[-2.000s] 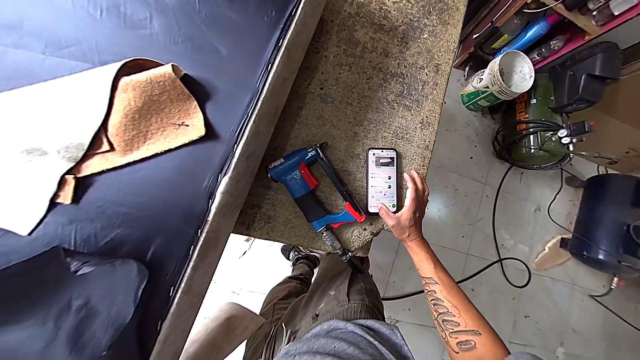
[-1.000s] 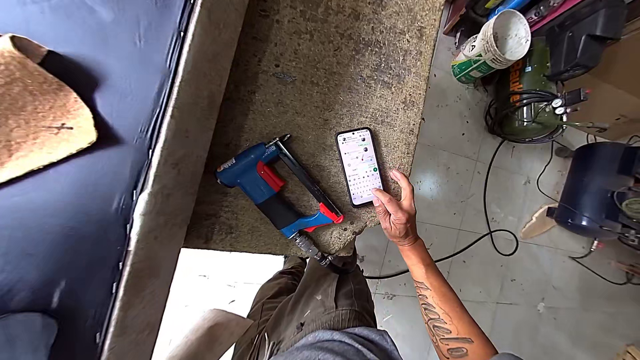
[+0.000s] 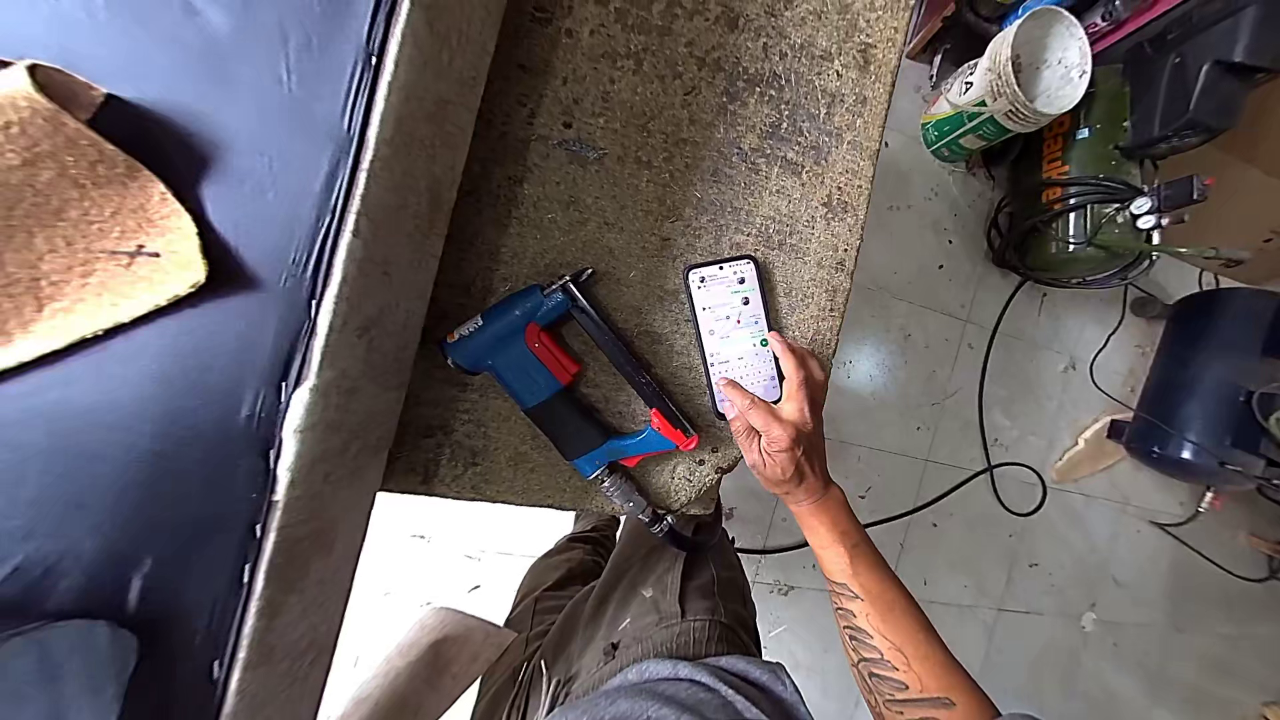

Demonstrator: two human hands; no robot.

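Note:
My right hand (image 3: 785,425) rests over the lower right part of a smartphone (image 3: 735,325), thumb and a finger on its lit screen. The phone lies flat on the worn, speckled work surface (image 3: 690,150), showing a messaging view with a keyboard. Left of the phone lies a blue and red pneumatic staple gun (image 3: 560,380), its black magazine facing the phone and its hose fitting over the front edge. A black air hose (image 3: 900,515) runs from it to the right. My left hand is out of view.
A dark upholstered panel (image 3: 270,120) with a stapled edge and a tan felt-like piece (image 3: 90,220) on it fills the left. On the right are a used plastic bucket (image 3: 975,120), a green air compressor (image 3: 1075,160), a dark blue tank (image 3: 1210,385) and tiled floor (image 3: 930,400).
My right hand has gone from the phone's lower edge to touching its screen, where a keyboard now shows. The staple gun has stayed on the surface. The view has shifted and come closer.

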